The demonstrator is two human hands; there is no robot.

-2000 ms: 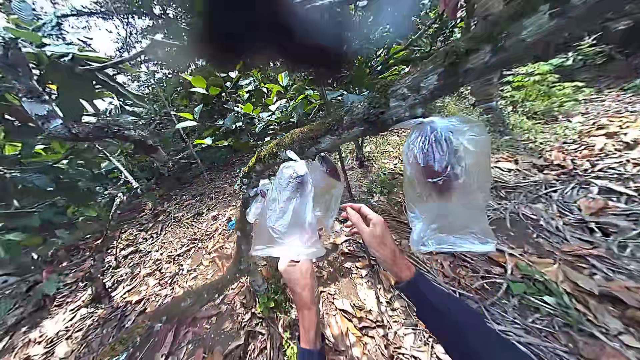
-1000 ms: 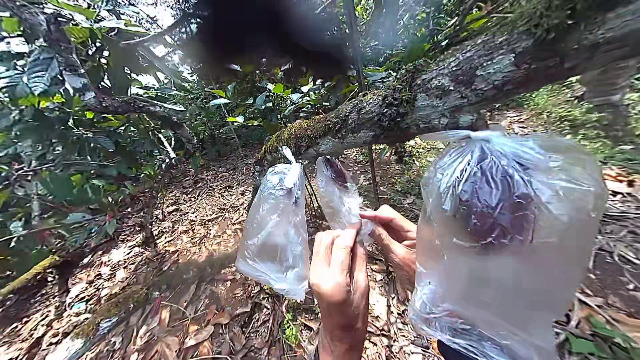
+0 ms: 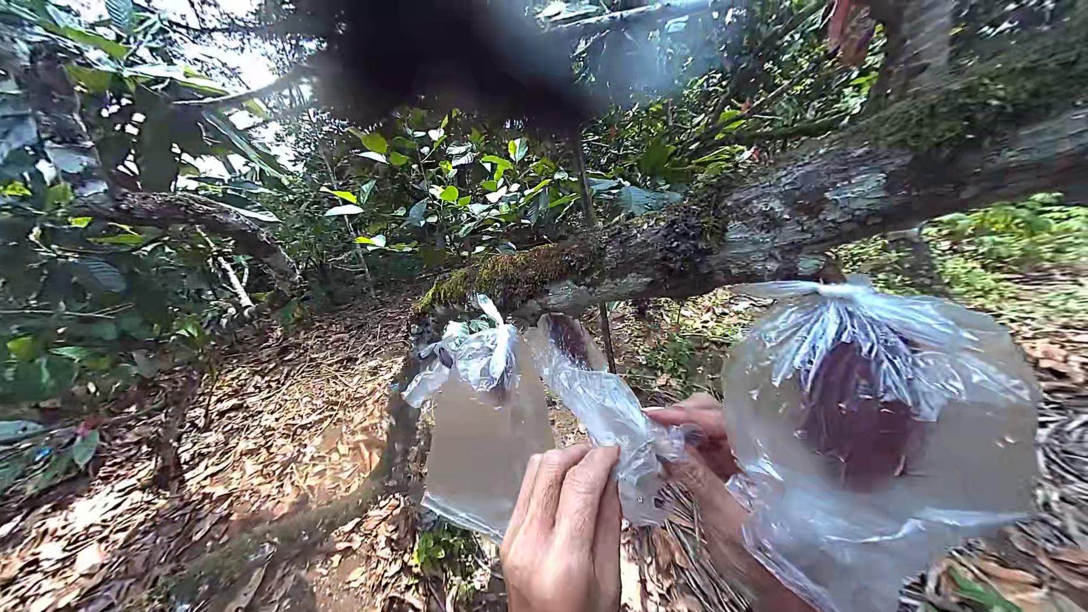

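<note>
Three clear plastic bags hang under a mossy tree branch. My left hand pinches the lower part of the middle plastic bag, which is narrow and crumpled around a dark reddish pod. On the right side of the same bag, my right hand grips the plastic between thumb and fingers. Left of it hangs a knotted plastic bag, wider at the bottom. At the right, nearer the camera, a large plastic bag is gathered at its top over a dark purple-red pod; it partly hides my right forearm.
The thick lichen-covered branch runs from the centre to the upper right, just above the bags. A thin upright stem stands behind them. Dry leaves cover the sloping ground. A dark blur covers the top centre.
The left hand has moved from the bottom of the left bag to the middle one, and the right hand has joined it there. The view has come closer to the bags.
</note>
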